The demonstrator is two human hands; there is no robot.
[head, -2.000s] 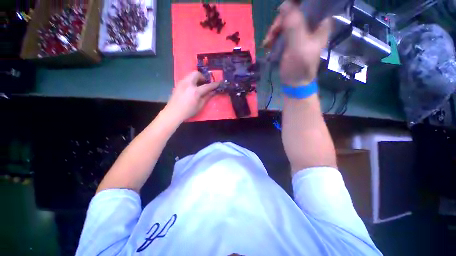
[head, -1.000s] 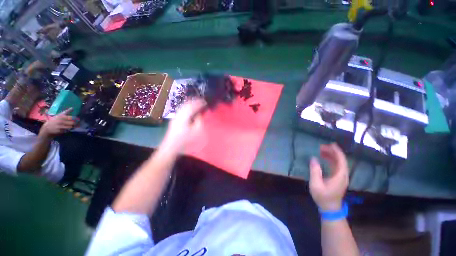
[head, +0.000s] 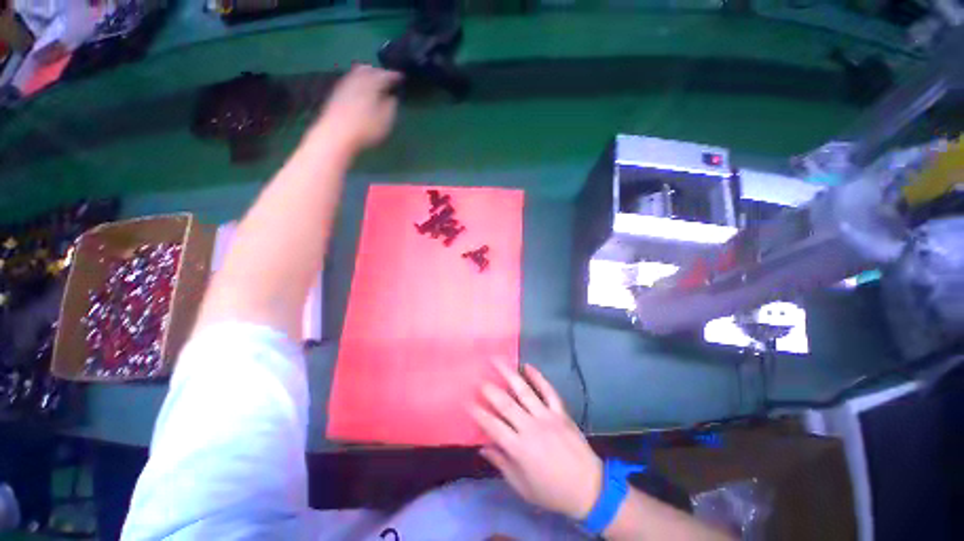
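My left hand (head: pixel 365 106) is stretched far across the bench, its fingertips at the edge of a dark assembly (head: pixel 428 53); whether it grips it is hidden. A second dark assembly (head: pixel 241 111) lies farther left, blurred. My right hand (head: pixel 537 439) is empty with fingers apart, over the near right corner of the red mat (head: pixel 423 338). Several small black parts (head: pixel 439 220) lie at the mat's far end.
A brown carton (head: pixel 190 280) of red-and-silver parts stands left. A white tray (head: pixel 314 301) is mostly behind my left arm. The grey electric screwdriver (head: pixel 772 264) hangs blurred before the screw feeders (head: pixel 677 159). A clear bag (head: pixel 930 285) lies far right.
My left hand has moved from over the mat to the far side, and the dark assembly it carried has left it. My right hand has moved left to the mat. The view has shifted.
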